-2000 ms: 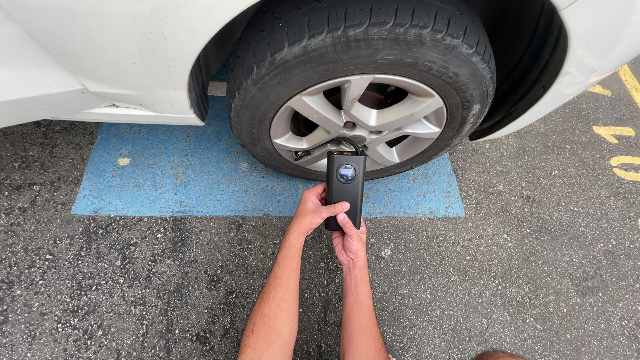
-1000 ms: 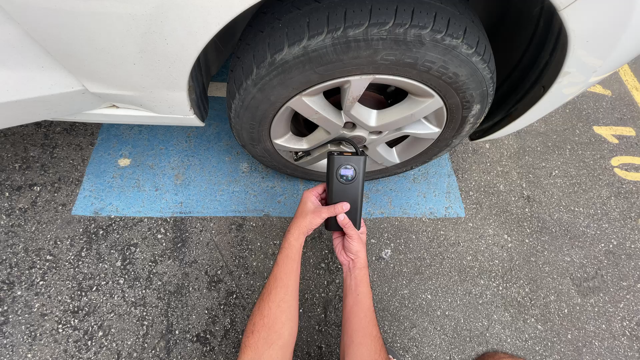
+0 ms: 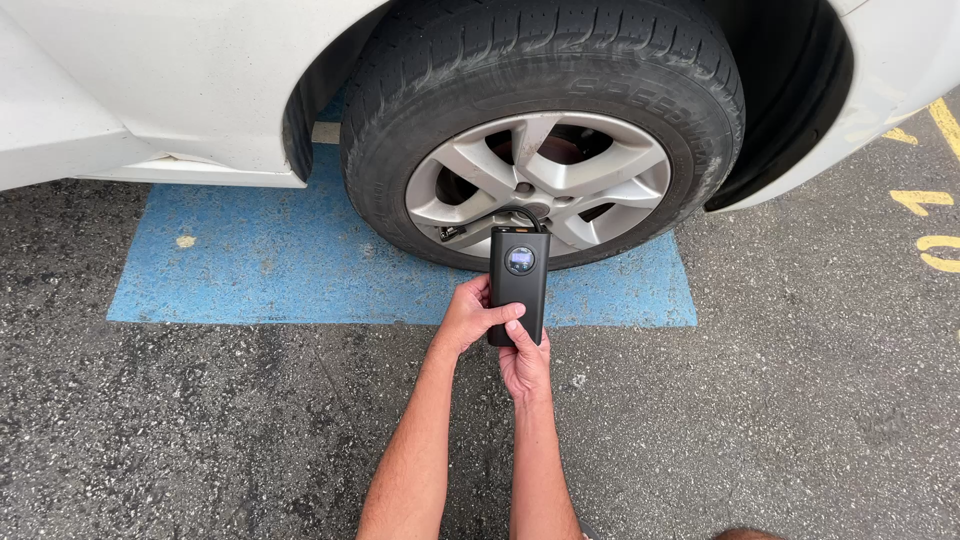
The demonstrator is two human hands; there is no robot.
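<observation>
A black handheld tyre inflator [image 3: 517,289] stands upright between my hands, its round display lit. My left hand [image 3: 474,313] grips its left side, with the thumb across the front. Around the lower right side and bottom, my right hand [image 3: 525,360] holds it, thumb on the front. A short black hose [image 3: 525,212] curves from the inflator's top to a metal fitting [image 3: 448,233] at the lower left of the silver alloy wheel rim [image 3: 480,169]. Whether the fitting sits on the valve is too small to tell. The black rubber tyre [image 3: 390,127] surrounds the rim.
The white car's body panel [image 3: 187,75] fills the upper left, with a damaged lower edge near the wheel arch. A blue painted patch [image 3: 262,262] lies under the tyre on grey asphalt [image 3: 262,435]. Yellow painted markings [image 3: 921,201] are at the right.
</observation>
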